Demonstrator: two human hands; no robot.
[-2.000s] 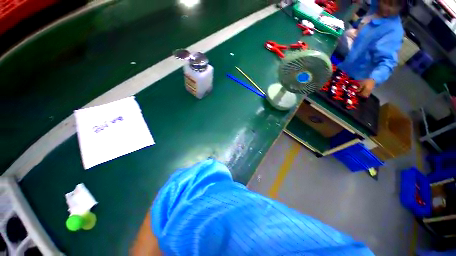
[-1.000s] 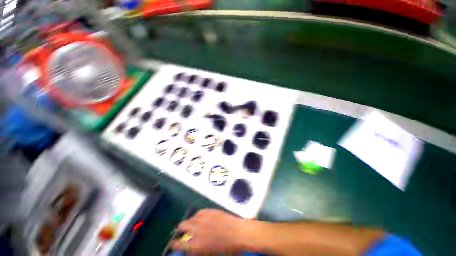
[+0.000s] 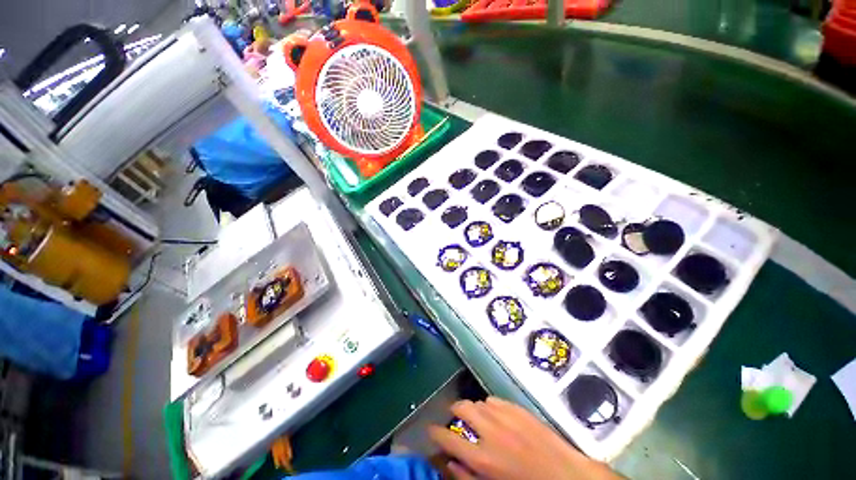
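My right hand [image 3: 502, 441] is at the bottom centre, below the tray's near edge, its fingers around a small round circuit board [image 3: 463, 429] with yellow and white patches, partly covered. A blue sleeve [image 3: 380, 469] shows at the bottom edge; my left hand is not visible. The white blister tray [image 3: 699, 361] holds rows of black round housings [image 3: 635, 353] and several round circuit boards [image 3: 549, 350] on its near side. A few pale discs [image 3: 550, 216] lie among the housings.
The bench machine [image 3: 328, 412] stands left, with a red button [image 3: 320, 368]. Its right orange-brown fixture [image 3: 274, 296] holds a round board. An orange fan [image 3: 369, 98] stands in a green basket [image 3: 436, 141] behind. Tissue [image 3: 798, 380] and a green cap [image 3: 777, 400] lie right. People in blue sit beyond.
The view has swung from the fan and note at the right to the tray and machine. My right hand remains low by the tray; the board in its fingers now shows clearly.
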